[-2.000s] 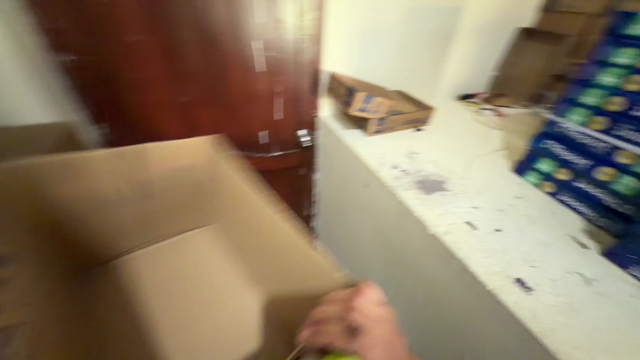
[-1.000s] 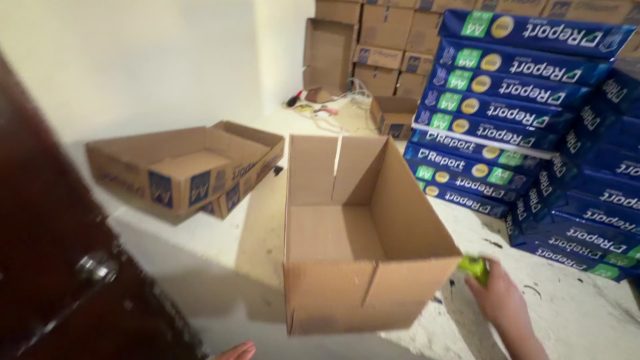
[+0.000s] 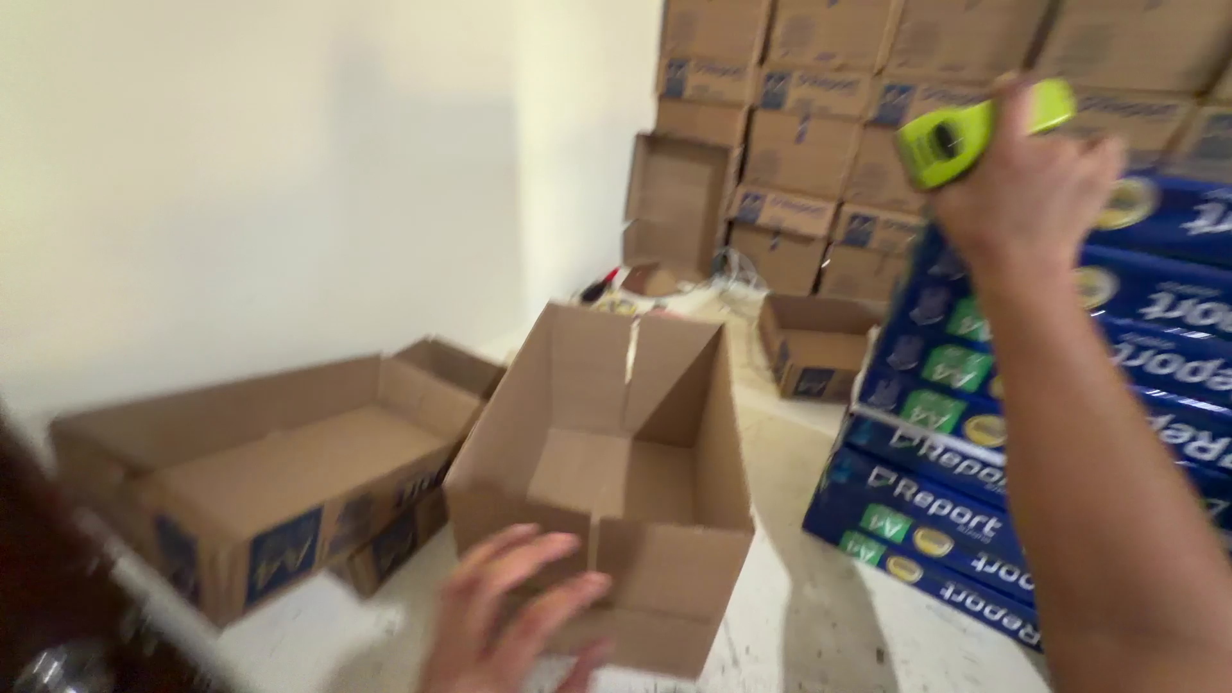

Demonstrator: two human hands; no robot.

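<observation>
An open, empty cardboard box (image 3: 616, 472) stands on the white worktop, close in front of me. My left hand (image 3: 520, 606) is at its near side with fingers spread, holding nothing; whether the fingertips touch the cardboard I cannot tell. Raised at the upper right, my right hand (image 3: 1030, 183) grips a lime-green plastic tool (image 3: 948, 140), perhaps a box cutter. That hand is in front of a tall stack of blue-wrapped A4 paper reams (image 3: 934, 500), and my forearm hides part of the stack.
Shallow cardboard trays (image 3: 289, 462) lie at the left, by the white wall. A smaller carton (image 3: 823, 346) sits behind the reams' left side. Stacked cardboard cartons (image 3: 799, 144) line the back. Cords (image 3: 736, 269) lie near them. A dark door edge (image 3: 58, 597) is at lower left.
The cardboard box now stands straight before me on the worktop. My right hand has risen with the green tool from beside the box to the ream stack; my left hand has come up to the box.
</observation>
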